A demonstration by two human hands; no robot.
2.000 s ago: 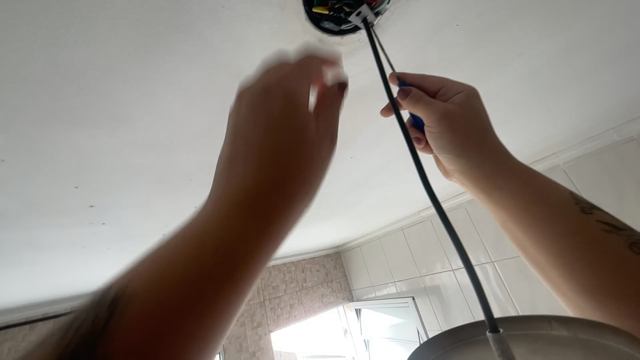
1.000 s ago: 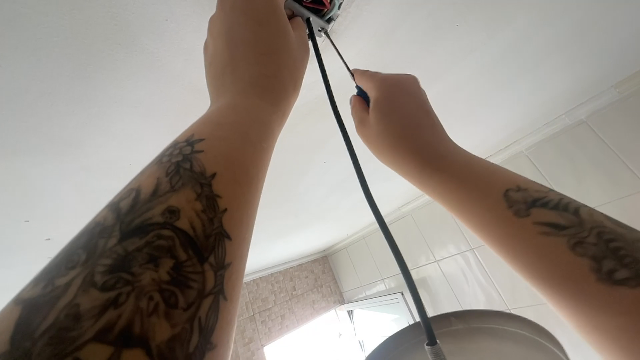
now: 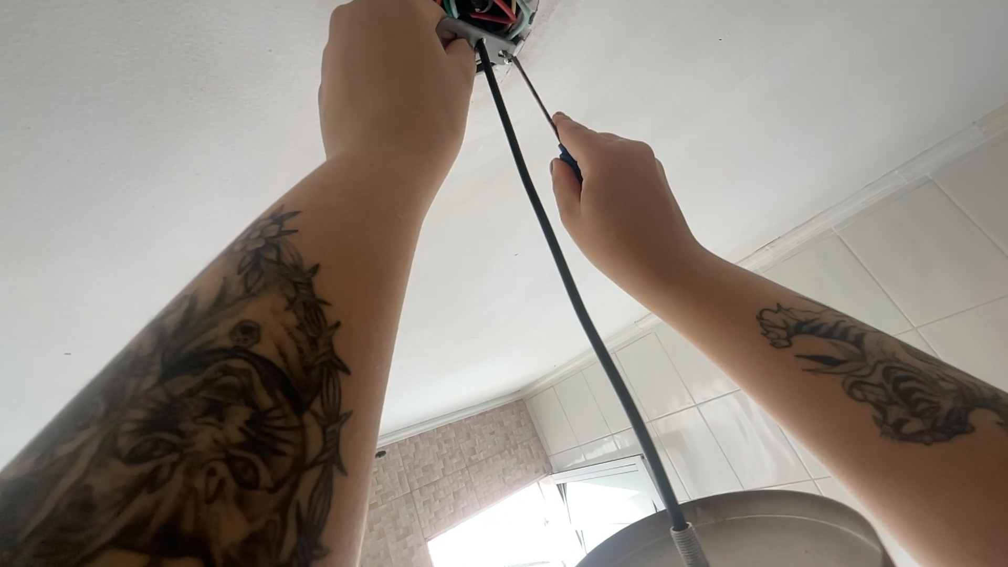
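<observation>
My left hand (image 3: 398, 87) is raised to the ceiling, its thumb and fingers pinching the left end of a metal mounting bracket (image 3: 492, 43). In my right hand (image 3: 614, 185) is a screwdriver (image 3: 568, 160) with a blue handle; its thin shaft slants up to a screw (image 3: 505, 57) at the bracket's right end. Above the bracket, colored wires (image 3: 500, 11) fill a round ceiling opening. A black cable (image 3: 563, 272) hangs from the bracket down to a threaded tube (image 3: 687, 545) in a round metal lamp canopy or shade (image 3: 756, 531). My left fingertips are partly hidden.
The white ceiling (image 3: 173, 118) spans the upper view. White wall tiles (image 3: 756, 437) run along the right, below a cornice (image 3: 890, 185). Brownish patterned tiles (image 3: 453, 461) and a bright window (image 3: 504, 531) with a tilted pane (image 3: 606, 492) lie farther back.
My left hand, blurred and off the bracket two seconds ago, has moved up to it and now holds its left end. My right hand keeps the screwdriver at the bracket.
</observation>
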